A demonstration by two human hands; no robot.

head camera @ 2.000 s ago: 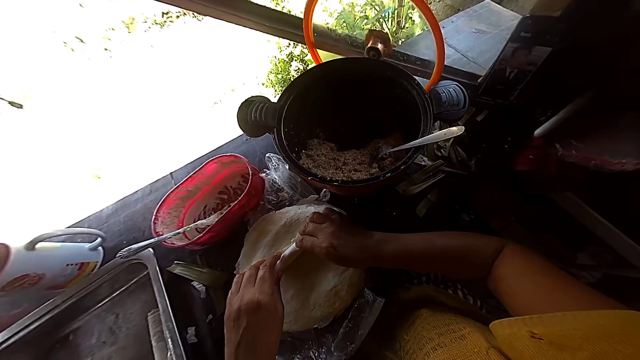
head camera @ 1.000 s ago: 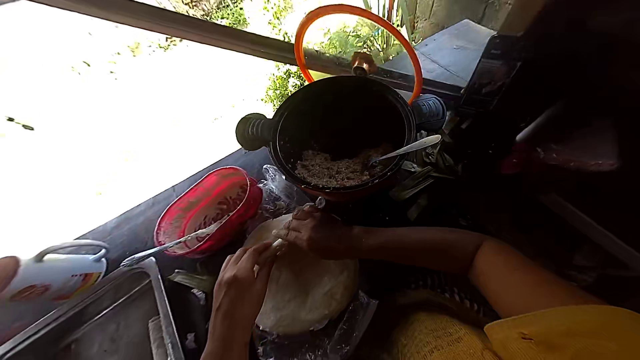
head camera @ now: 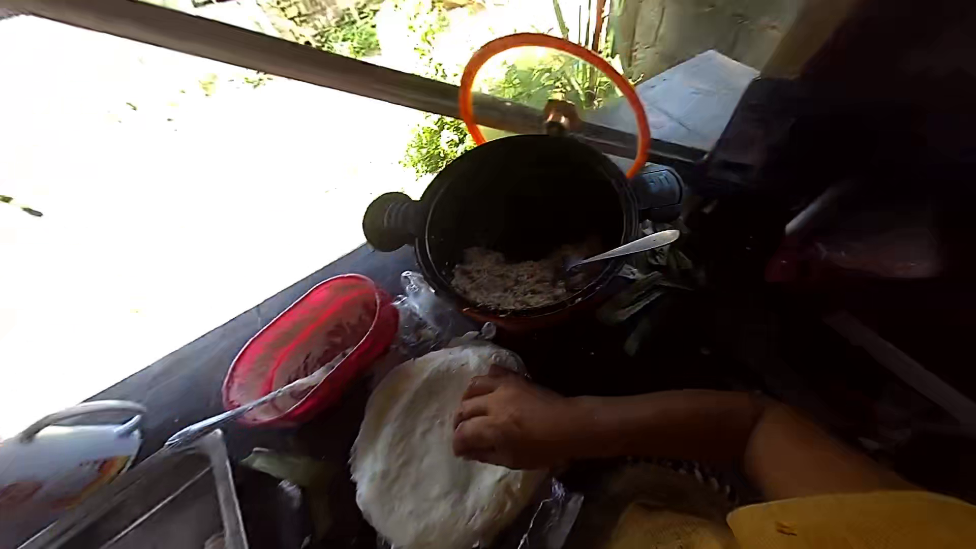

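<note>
A flat round of pale dough (head camera: 427, 465) lies at bottom centre with clear plastic at its edges. My right hand (head camera: 507, 419) rests over its upper right part, fingers curled; whether it holds a bit of dough cannot be told. My left hand is out of view. Beyond the dough stands a dark cooking pot (head camera: 431, 282) with crumbly brown filling (head camera: 511, 282) and a metal spoon (head camera: 637, 246) leaning on its rim. A red plastic container (head camera: 305, 343), coated inside with pale residue, stands to the left, a smeared spoon (head camera: 229, 415) lying across it.
A white enamel mug (head camera: 69, 457) and a metal tray (head camera: 221, 473) occupy the lower left. An orange ring (head camera: 557, 42) stands behind the pot, by a rail (head camera: 305, 61). Leaves (head camera: 640, 297) and crumpled plastic (head camera: 423, 309) lie beside the pot.
My left hand, which was at the dough beside my right hand, has left the view. My right hand is now farther over the dough's surface, away from its top edge.
</note>
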